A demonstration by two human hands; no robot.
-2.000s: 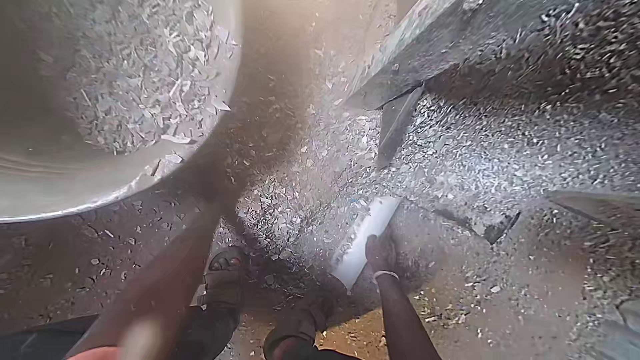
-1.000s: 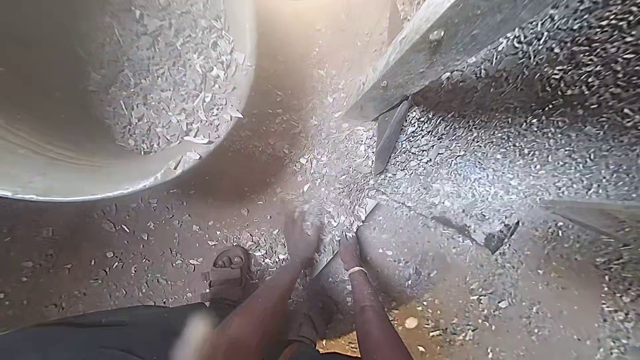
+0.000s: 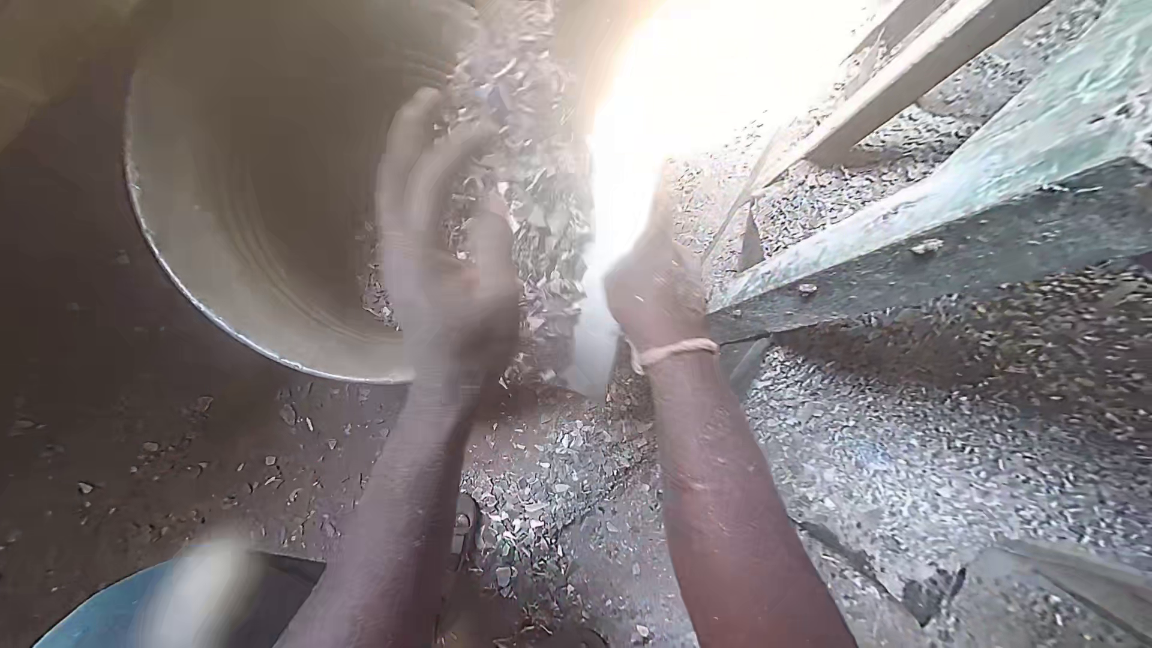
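Note:
My right hand (image 3: 657, 283), with a pale band at its wrist, grips the right edge of a light-coloured sheet or scoop (image 3: 596, 333), whose upper part is lost in glare. A pile of pale chips (image 3: 549, 225) lies along it at the rim of a large round metal basin (image 3: 270, 358). Blurred, my left hand (image 3: 445, 243) is on the pile's left side, over the basin, fingers apart and curved; whether it touches the chips cannot be told.
A weathered wooden beam (image 3: 936, 234) with bolts runs along the right, and a thinner bar (image 3: 909, 76) lies behind it. Chips are strewn over the ground (image 3: 864, 468). A sandalled foot (image 3: 463, 531) shows below my left hand. A blue rounded thing (image 3: 117, 603) is at the lower left.
Both hands have moved from the ground near my feet up to the basin, the right one bringing the light sheet, now with chips on it. The view has shifted.

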